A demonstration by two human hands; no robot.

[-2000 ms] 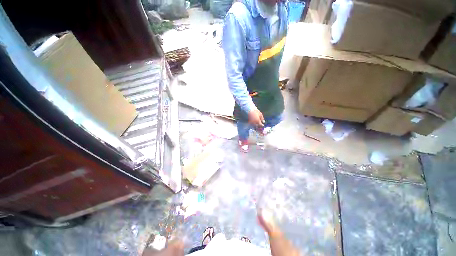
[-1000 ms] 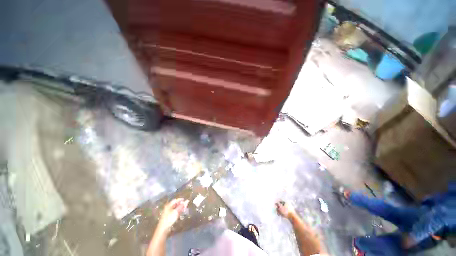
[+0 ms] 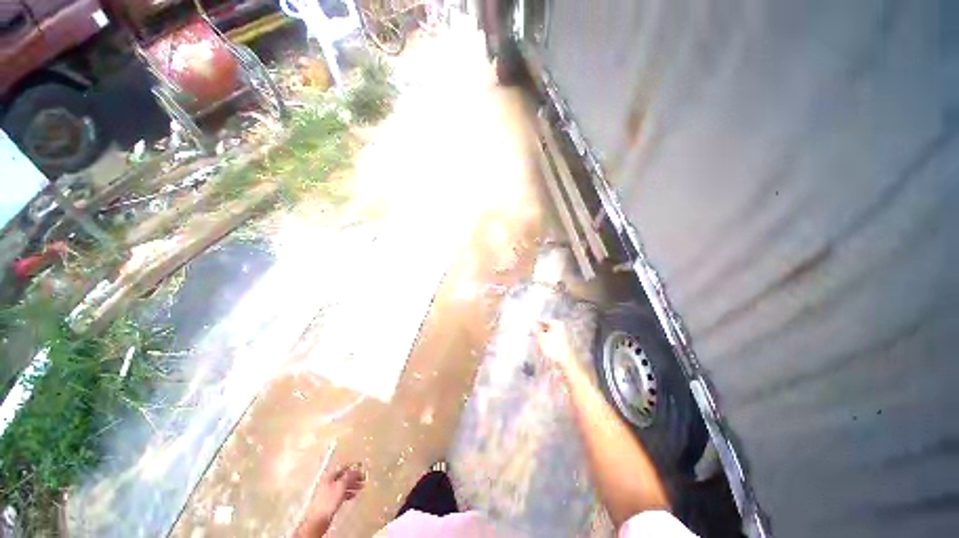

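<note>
My left hand [image 3: 342,488] is low in the view over the brown ground, its fingers loosely spread and nothing seen in it. My right hand [image 3: 554,342] reaches forward beside the truck's wheel [image 3: 631,378], over a grey slab; it is blurred, and its fingers are hard to make out. Neither hand is seen touching the truck. The grey side wall of the truck's cargo box [image 3: 810,210] rises along the right.
Worn slabs [image 3: 358,357] and dirt run ahead beside the truck. Grass and weeds [image 3: 53,441] and long beams [image 3: 179,257] lie along the left. A red vehicle with a dark wheel [image 3: 53,128] stands at the upper left. Bright glare covers the path ahead.
The view has turned from the open rear, past the red-brown door, to the truck's side. The person and the cartons have left the picture. The wheel is now close on the right.
</note>
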